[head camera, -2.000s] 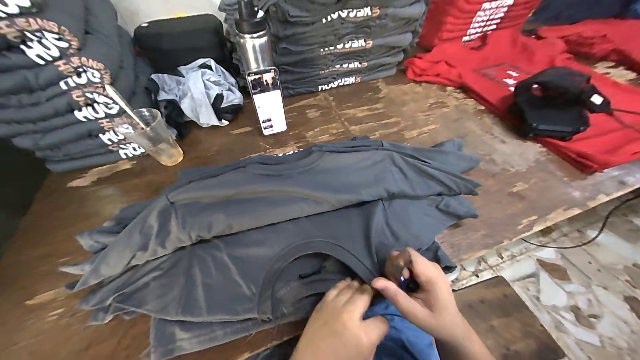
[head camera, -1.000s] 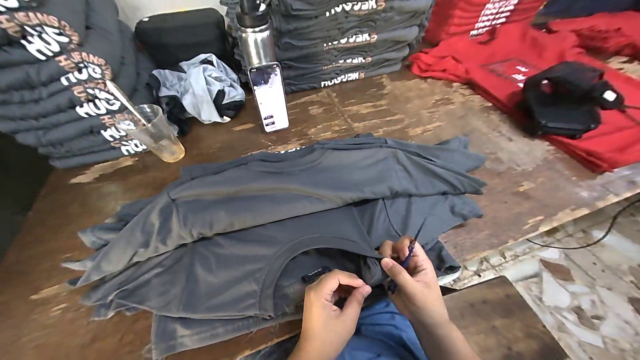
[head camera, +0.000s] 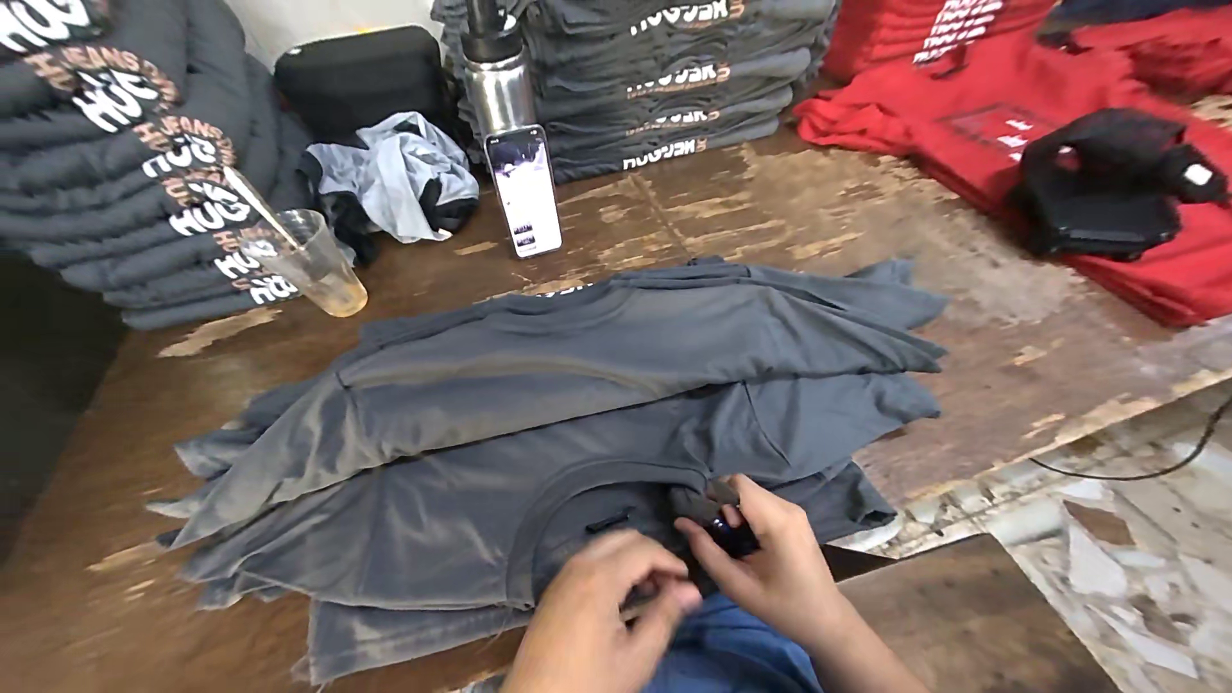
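Dark grey T-shirts lie layered on the wooden table, the top one's round neckline opening toward me. My right hand is at the right side of that neckline, its fingers closed around a small dark tool, perhaps thread snips, and touching the collar fabric. My left hand is over the lower part of the neck opening, thumb and fingertips curled close together and slightly blurred; whether it pinches a thread or a bit of cloth cannot be told. A small dark label shows inside the collar.
Folded grey shirts are piled at left, others behind. A plastic cup, crumpled cloth, black case, steel bottle and propped phone stand between. Red shirts with a black strapped device lie right.
The dark tool in my right hand has turned in the fingers since a second ago. Both hands remain at the neckline, and the shirts lie much as before.
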